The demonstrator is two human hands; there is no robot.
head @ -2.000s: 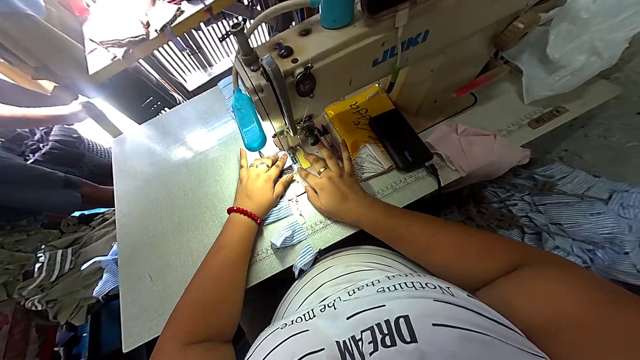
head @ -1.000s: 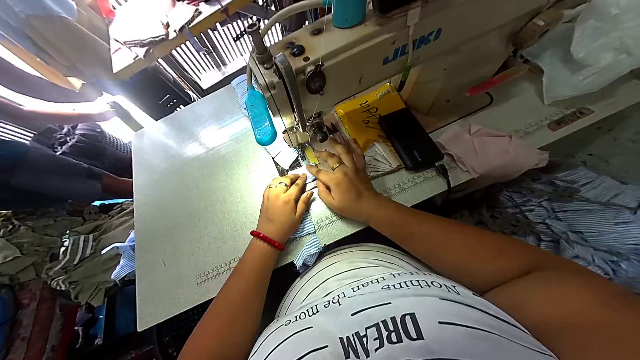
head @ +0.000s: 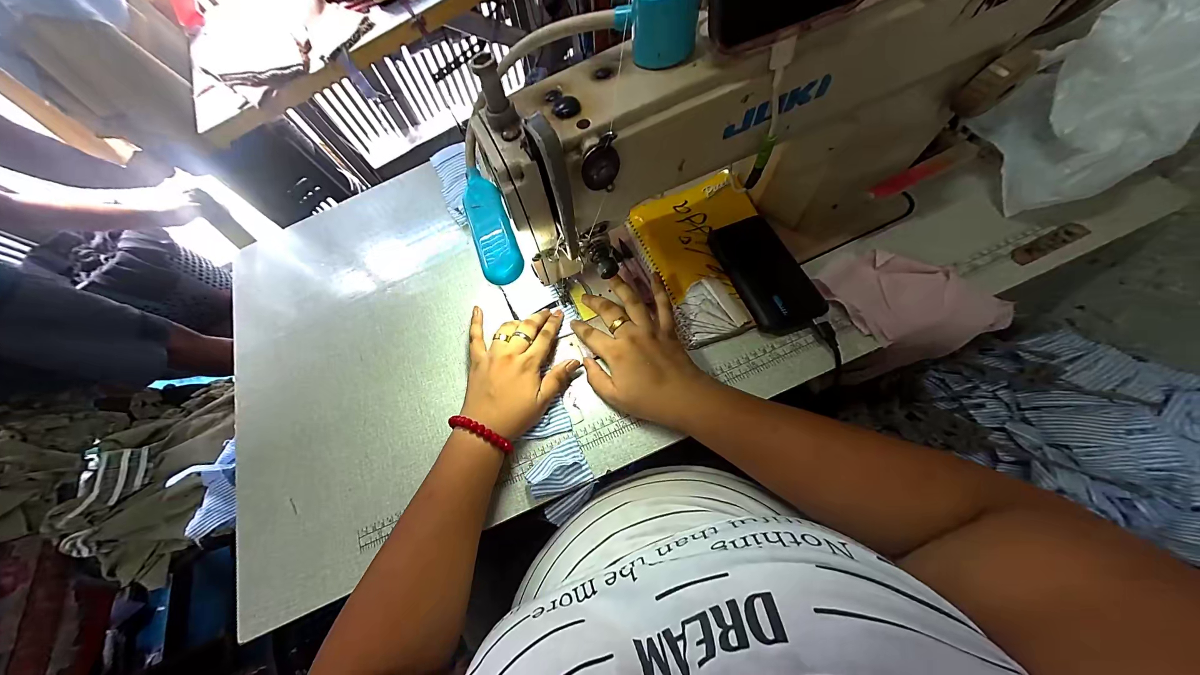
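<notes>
Blue-and-white striped fabric (head: 560, 466) runs from the table's front edge up under my hands to the needle area of a Juki sewing machine (head: 684, 122). My left hand (head: 514, 375) lies palm down on the strip's left side, fingers spread, just in front of the presser foot (head: 565, 292). To the right of the foot, my right hand (head: 639, 361) rests flat with its fingers apart, their tips close to the machine's head. Neither hand closes on anything. The fabric directly beneath the fingers is hidden. A blue lamp (head: 493, 230) hangs left of the needle.
A yellow notebook (head: 682, 234) and a black power bank (head: 767, 274) with a cable lie right of my right hand. Beyond them is pink cloth (head: 914, 302). Another person's arm (head: 103, 211) shows at far left. Striped cloth (head: 1097, 422) is heaped at right.
My left hand has moved up toward the presser foot and its fingers have spread; one second ago they were bunched lower down. My right hand stays beside the foot.
</notes>
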